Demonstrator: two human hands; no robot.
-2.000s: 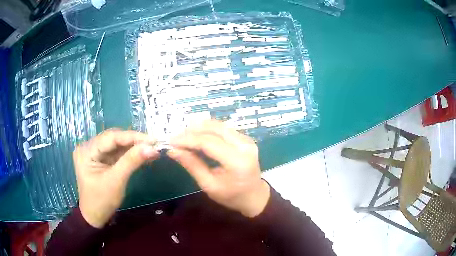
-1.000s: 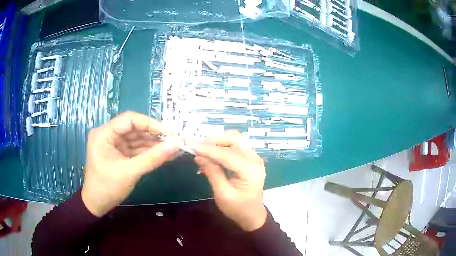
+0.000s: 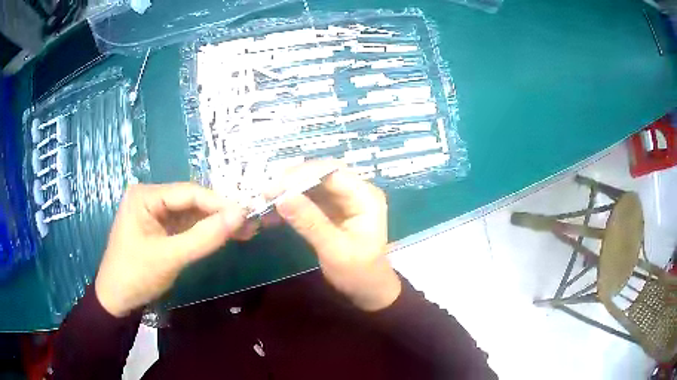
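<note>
My left hand [image 3: 174, 237] pinches a small white end piece [image 3: 249, 208] between thumb and fingers. My right hand [image 3: 338, 226] holds a slim white and grey stem [image 3: 301, 183], which slants up to the right across its fingers. The stem's lower end is at the left fingertips; whether the two parts are joined is too blurred to tell. Behind the hands is a clear blister tray [image 3: 454, 122] crowded with white sticks. On the left, a clear grooved tray [image 3: 70, 256] holds several assembled units [image 3: 53, 167] lined up like a ladder.
A larger clear plastic bin [image 3: 141, 33] lies at the back left, beside a flat black rectangle [image 3: 70, 63]. A thin rod [image 3: 139, 74] lies by the grooved tray. Something blue [image 3: 11, 208] is at the far left. A wooden chair [image 3: 623, 237] and a red stool [image 3: 653, 148] stand right.
The view has swung, so the trays and bin appear shifted left and up. A long white stem now shows slanting across my right fingers. Both hands stay close together.
</note>
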